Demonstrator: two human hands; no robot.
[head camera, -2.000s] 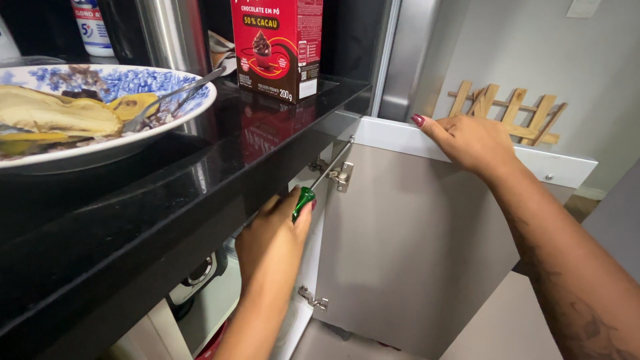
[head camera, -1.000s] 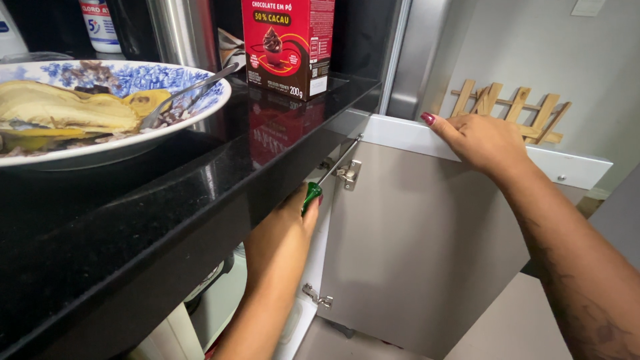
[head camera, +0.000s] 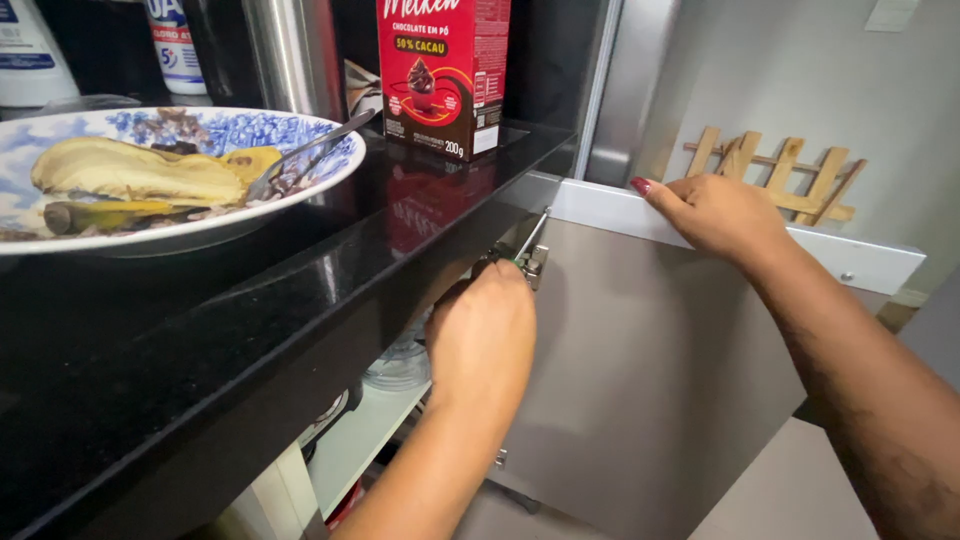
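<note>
My left hand (head camera: 484, 330) is closed around the green handle of a screwdriver (head camera: 533, 234), most of the handle hidden by my fingers. The metal shaft slants up to the inner top corner of the open cabinet door (head camera: 645, 375), its tip by the white strip (head camera: 615, 214) along the door's top. Just beside my fingers is the upper metal hinge (head camera: 535, 266). My right hand (head camera: 720, 217) rests over the door's top edge, thumb on the near side and the other fingers hidden behind. A lower hinge (head camera: 500, 459) shows partly past my left forearm.
On the black stone countertop (head camera: 315, 315) stand a plate (head camera: 225, 221) with banana peels and a fork (head camera: 311, 154), a red cocoa powder box (head camera: 442, 75) and a steel cylinder (head camera: 296, 60). Glassware (head camera: 397, 367) sits on the cabinet shelf (head camera: 360, 442). A wooden rack (head camera: 787, 165) is behind the door.
My left hand has turned and moved up close to the upper hinge, now covering most of the green handle that showed before. My right hand stays on the door's top edge.
</note>
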